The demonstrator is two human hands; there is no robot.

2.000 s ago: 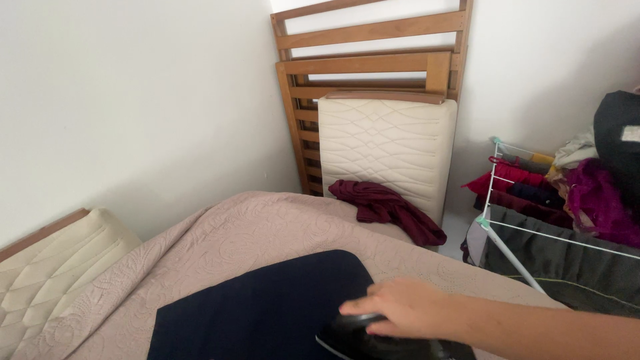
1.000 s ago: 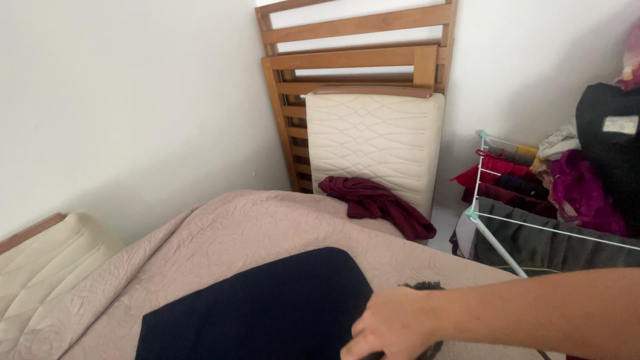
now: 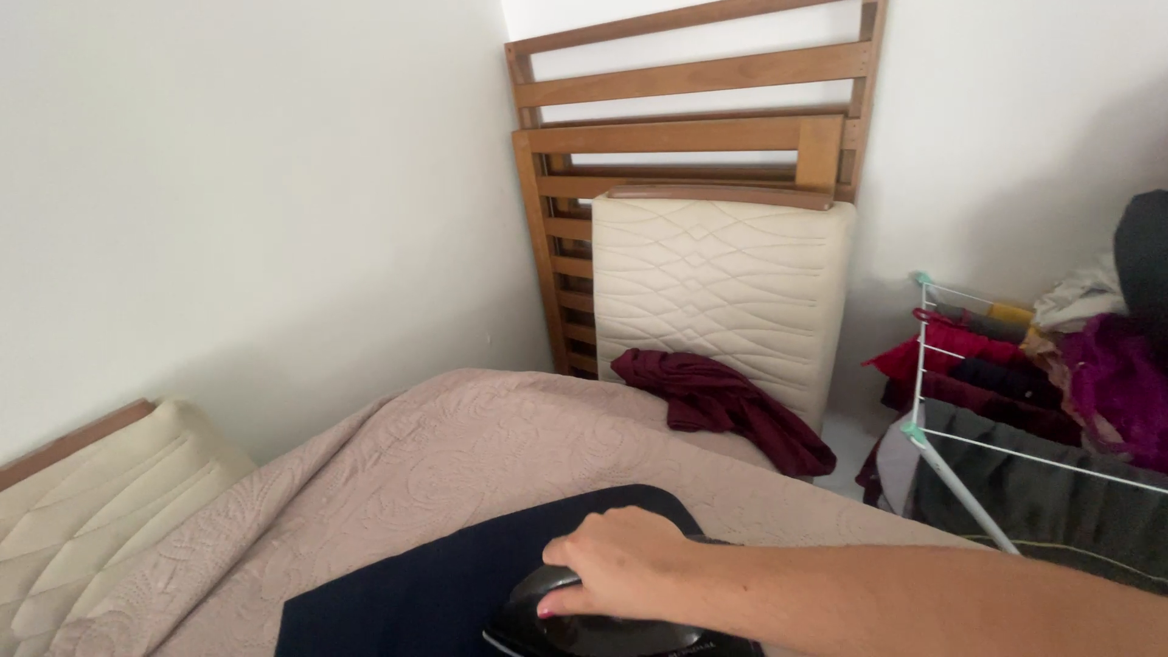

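Observation:
My right hand (image 3: 630, 561) is closed around the handle of a black clothes iron (image 3: 602, 630) at the bottom centre. Beneath the iron lies a dark navy piece of cloth (image 3: 411, 598) with a rounded far corner, spread flat on a pinkish-beige quilted bedspread (image 3: 511, 438). The iron's pointed tip faces left, and the frame's lower edge cuts off part of it. My left hand is out of view.
A crumpled maroon garment (image 3: 721, 392) lies at the bedspread's far edge, against a cream quilted mattress (image 3: 721, 274). Wooden slatted bed panels (image 3: 693, 78) lean on the wall behind. At right stands a drying rack (image 3: 967, 493) hung with clothes; another cream quilted piece (image 3: 109, 502) is at left.
My right hand and the iron have moved left and farther onto the navy cloth since one second ago. The hand holds the iron two seconds ago as well.

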